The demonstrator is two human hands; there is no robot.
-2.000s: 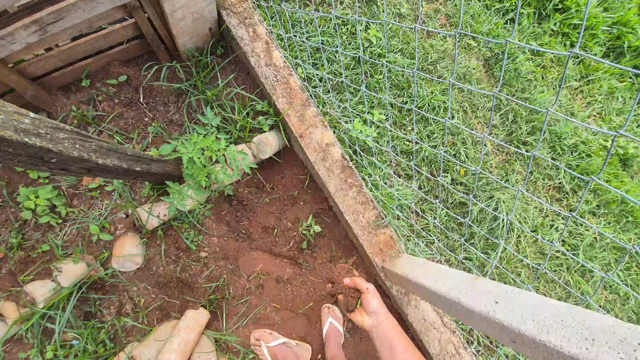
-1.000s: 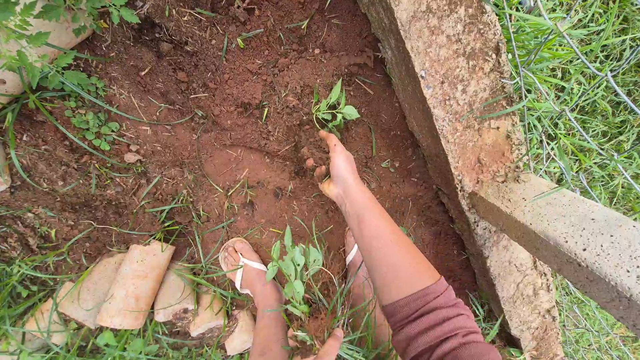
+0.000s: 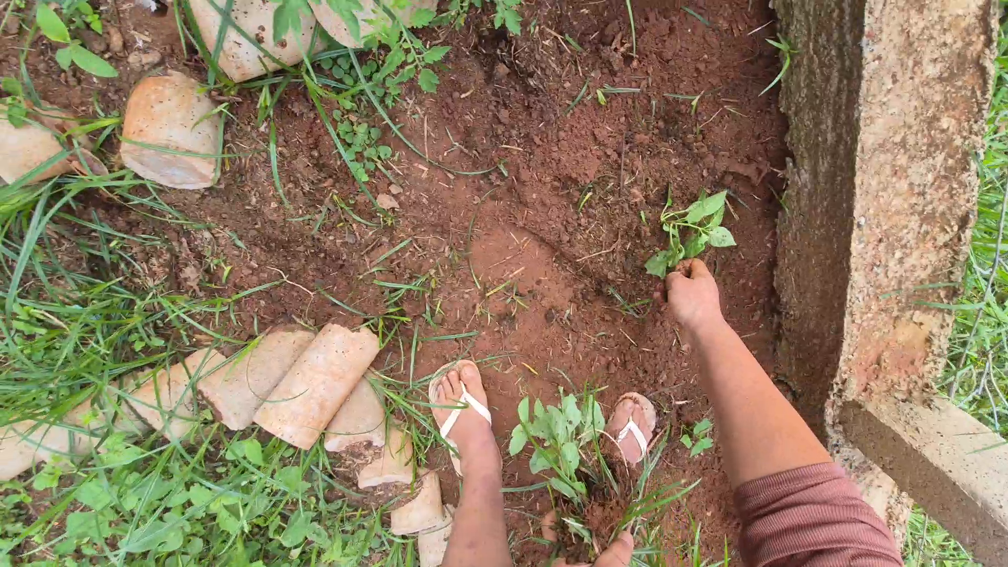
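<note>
My right hand [image 3: 693, 295] reaches down to the red soil [image 3: 583, 173] near the concrete edging, its fingers closed at the base of a small leafy plant [image 3: 693, 232]. Whether the plant is rooted there cannot be told. At the bottom, my left hand [image 3: 591, 551], partly cut off by the frame, holds a clump of leafy plants [image 3: 563, 441] with grass blades and dark soil about its roots. The clump is between my two feet, partly in front of the one on the right.
A rough concrete beam [image 3: 913, 197] runs along the right, joined by a concrete post [image 3: 937, 472], with wire fencing and grass beyond. Curved clay roof tiles [image 3: 319, 386] form a border at the left, amid grass. More tiles [image 3: 173, 130] lie at upper left. My feet wear white-strapped flip-flops [image 3: 465, 409].
My right hand, beside a small plant one second ago, is now closed at its base. My left hand and the clump show more fully at the bottom. The view has moved closer to the soil since two seconds ago.
</note>
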